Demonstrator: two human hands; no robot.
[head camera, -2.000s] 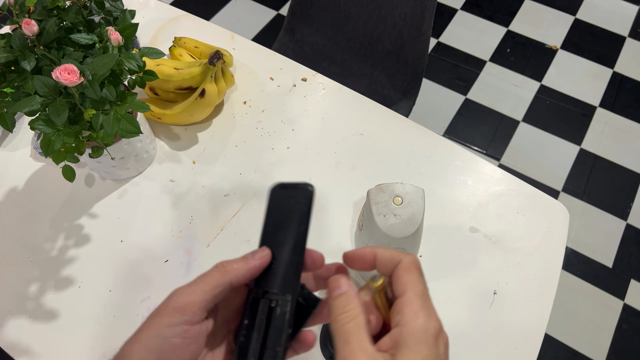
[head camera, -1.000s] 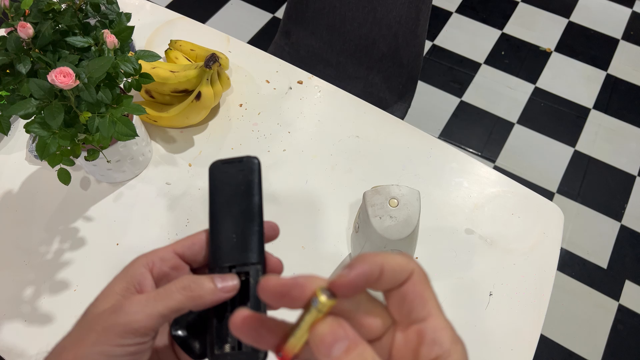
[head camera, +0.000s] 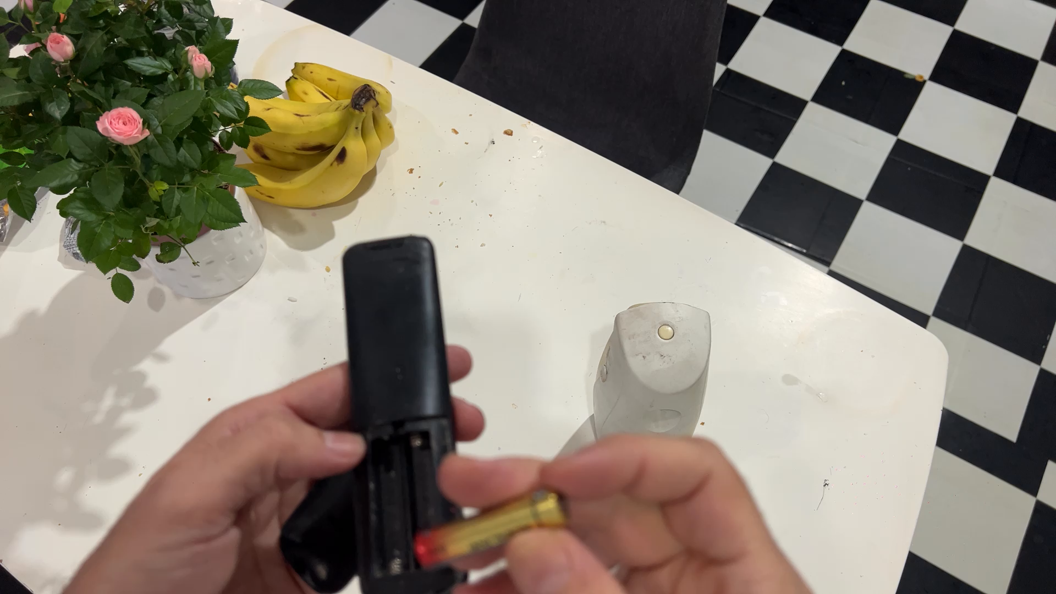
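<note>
My left hand holds a black remote control, back side up, its battery compartment uncovered and no battery visible inside. A loose black piece, perhaps the battery cover, sits between the remote and my left palm. Between the thumb and fingers of my right hand is a gold battery with a red end. The battery lies tilted, its red end over the lower part of the compartment; whether it touches the remote I cannot tell.
A white plastic device with a round button stands on the white table beyond my right hand. At the upper left are bananas and a rose plant in a white pot. A dark chair is at the far edge.
Two seconds ago the battery was to the right of the remote; my right hand has since brought it over the compartment. The remote has moved left and now stands more upright in view.
</note>
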